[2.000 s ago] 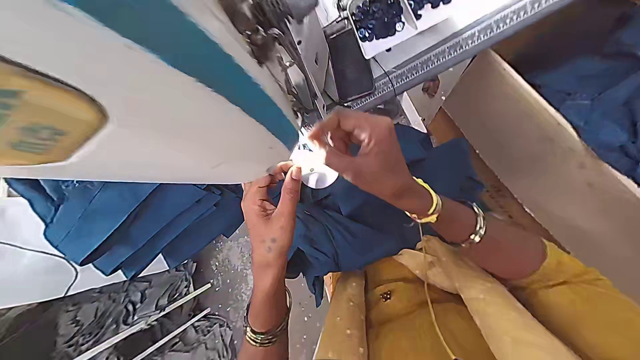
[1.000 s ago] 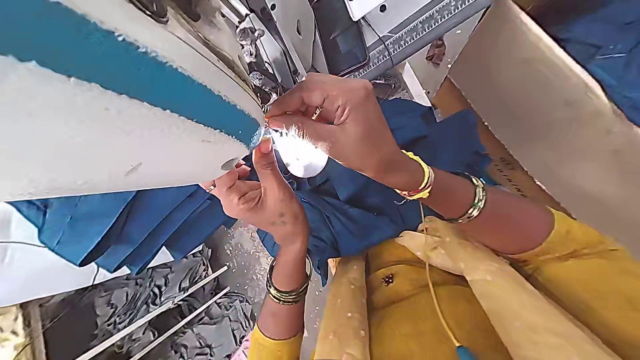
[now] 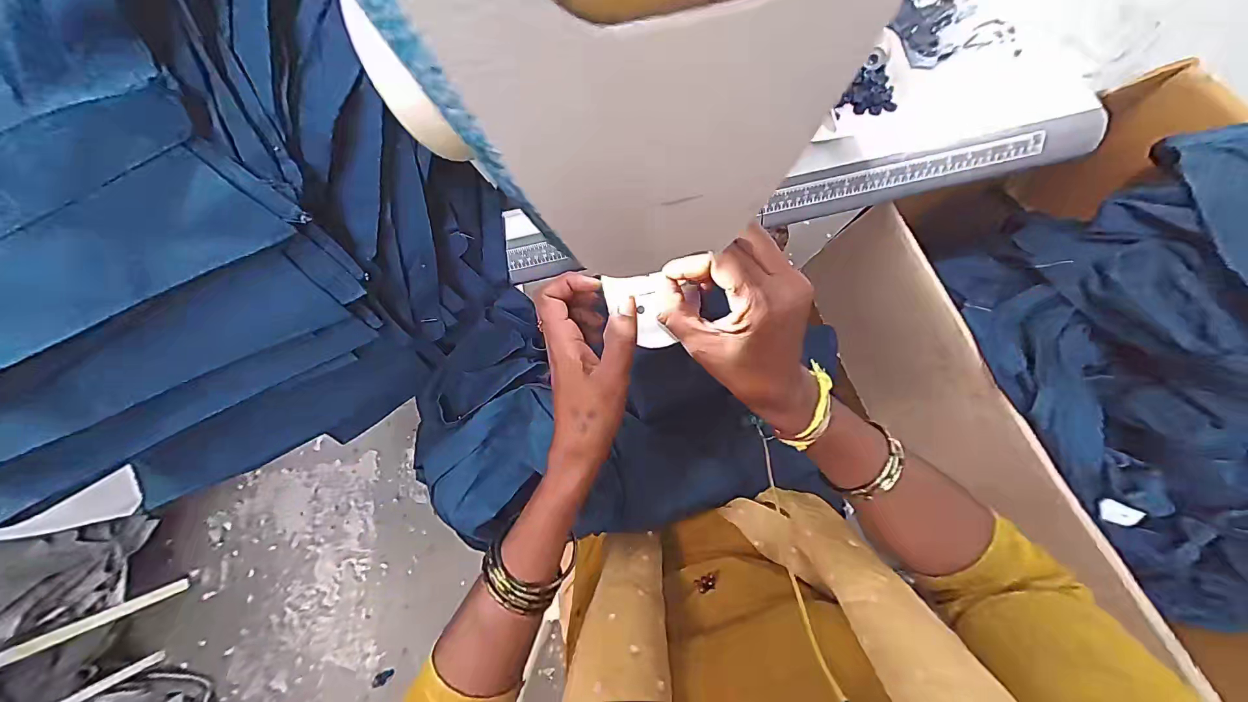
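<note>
Just below the end of the white sewing machine head (image 3: pixel 663 127), my two hands hold a small white round piece (image 3: pixel 651 327) with a dark spot on it. My left hand (image 3: pixel 588 361) pinches its left edge between thumb and finger. The thumb and forefinger of my right hand (image 3: pixel 746 327) are at its right edge. Dark blue fabric (image 3: pixel 673 439) lies bunched under both hands and over my lap. The needle area is hidden behind the machine head.
Stacked blue garment pieces (image 3: pixel 195 292) fill the left side. Right of me stands a cardboard box (image 3: pixel 936 390) with blue cloth (image 3: pixel 1082 322) inside. Dark buttons (image 3: pixel 868 93) lie on the white table, whose edge carries a measuring scale (image 3: pixel 907 175). Pale rods (image 3: pixel 93 624) are at lower left.
The view has shifted a lot. My right hand, earlier crossing close over the left fingertips, is now at the right side of the white piece, with the left hand at its left.
</note>
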